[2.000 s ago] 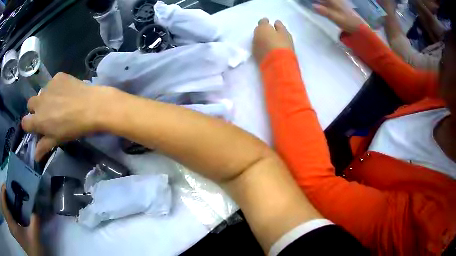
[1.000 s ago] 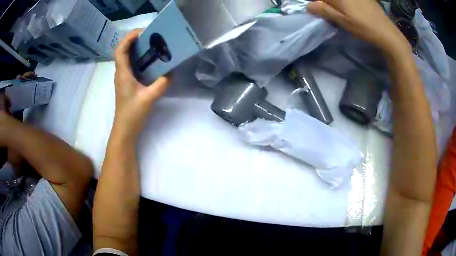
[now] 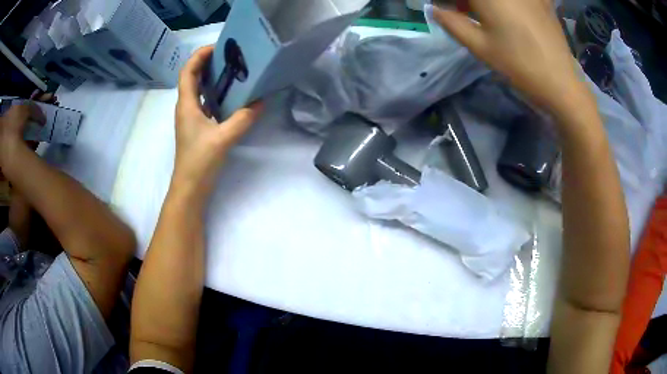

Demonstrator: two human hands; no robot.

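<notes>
My left hand (image 3: 208, 120) holds a grey-blue retail box (image 3: 256, 55) at the upper left; its flaps stand open toward the right. My right hand (image 3: 505, 44) is at the top right, blurred and cut by the top edge; its fingers are apart, and whether it holds anything is unclear. A dark grey hair dryer (image 3: 355, 151) lies on the white table (image 3: 292, 248), its handle in a whitish sleeve (image 3: 446, 215). Another dark handle (image 3: 463, 146) lies beside it, and a dark barrel (image 3: 523, 152) lies farther right.
Whitish sleeves (image 3: 398, 73) lie behind the dryer. Several printed boxes (image 3: 121, 44) stand at the upper left. A neighbour's arm (image 3: 66, 197) reaches in at left, a hand on a small box (image 3: 62, 123). An orange sleeve (image 3: 643, 292) is at the right edge. Clear tape (image 3: 521, 299) lies near the front edge.
The view has swung left since the earliest frame. Over the last second the box in my left hand has turned, and my right hand has come away from the sleeve material at the top.
</notes>
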